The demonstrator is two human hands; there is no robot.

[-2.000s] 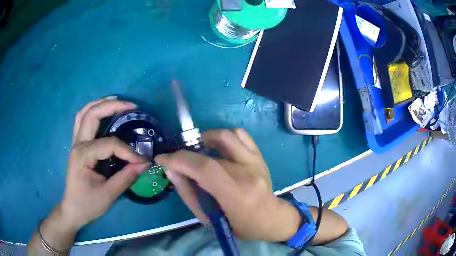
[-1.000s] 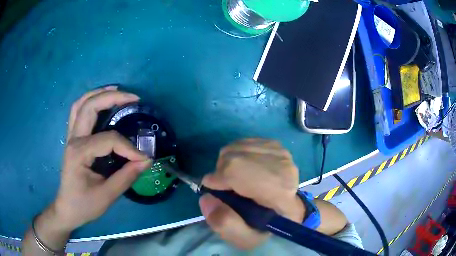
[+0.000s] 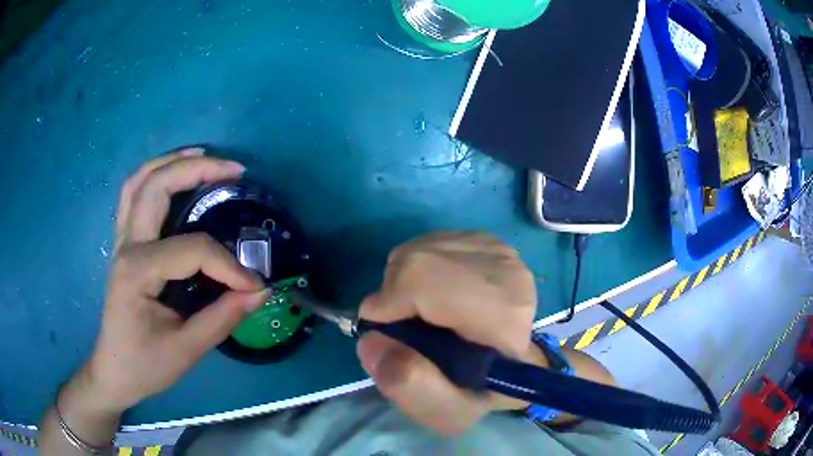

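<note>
A round black housing [image 3: 299, 236] lies on the teal mat with a green circuit board [image 3: 267, 328] and a small silver block [image 3: 255, 253] in it. My left hand [image 3: 174, 289] curls around the housing's left side. Its thumb and index fingertip are pinched together at the board's upper edge; what they pinch is too small to make out, perhaps a thin wire. My right hand [image 3: 450, 325] grips a dark blue-black soldering iron [image 3: 535, 378]. The iron's silver tip points left and reaches the board close beside my left fingertips.
A green solder wire spool [image 3: 463, 18] stands at the top. A black panel [image 3: 553, 89] lies over a plugged-in smartphone [image 3: 584, 205]. A blue tray [image 3: 704, 245] with a yellow sponge [image 3: 733, 142] is at the right. The bench's white edge curves below; the iron's cord loops at the lower right.
Since two seconds ago, my right hand has turned the iron from pointing up over the mat to pointing left at the board. My left hand has stayed pinched at the board.
</note>
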